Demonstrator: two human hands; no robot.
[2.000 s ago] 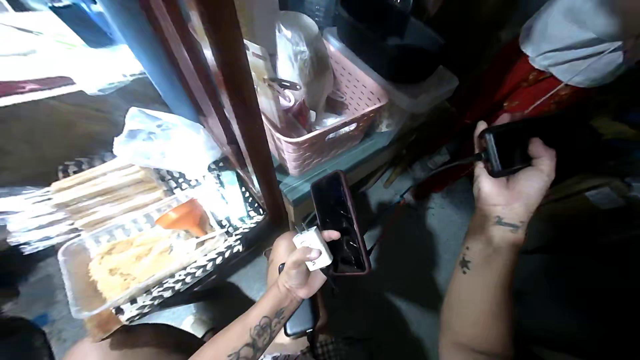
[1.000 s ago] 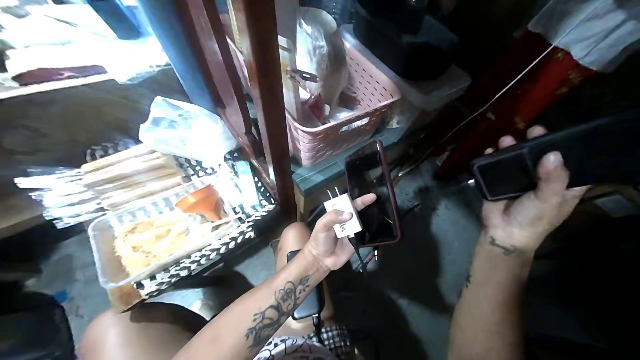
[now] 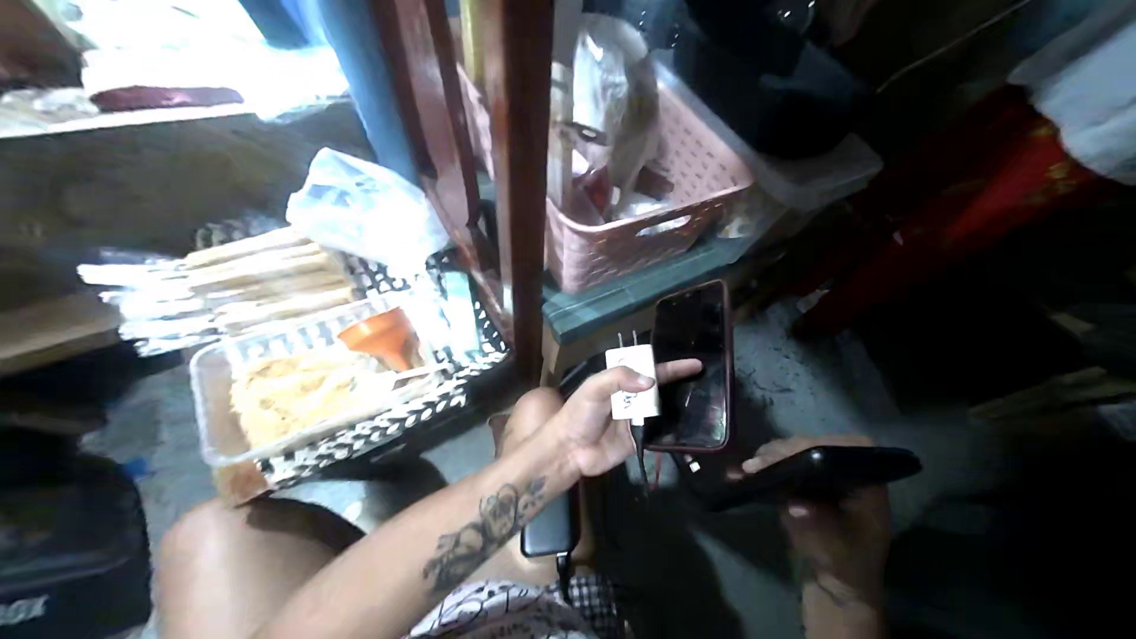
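Observation:
My left hand [image 3: 603, 417] grips a white charger plug [image 3: 632, 382] with two prongs up and a dark cable [image 3: 641, 453] running down from it. Behind its fingers a smartphone in a reddish case [image 3: 701, 373] stands nearly upright, its screen dark; whether the hand also holds it cannot be told. At the lower right my right hand [image 3: 834, 506] holds a black device [image 3: 816, 475], seen nearly edge-on and blurred. A dark power bank or phone [image 3: 550, 524] with a cable plugged into its end lies by my lap, below my left wrist.
A pink plastic basket [image 3: 612, 253] with bags sits on a green ledge [image 3: 639, 297] behind a brown wooden post [image 3: 524, 177]. At left, a clear tub [image 3: 209, 417] of yellowish crumbly food holds an orange funnel [image 3: 382, 337], beside wrapped sticks [image 3: 266, 275] and a plastic bag [image 3: 355, 200].
My right hand has come down and inward with the black device, which now shows its narrow edge. My left hand still holds the charger plug in front of the phone.

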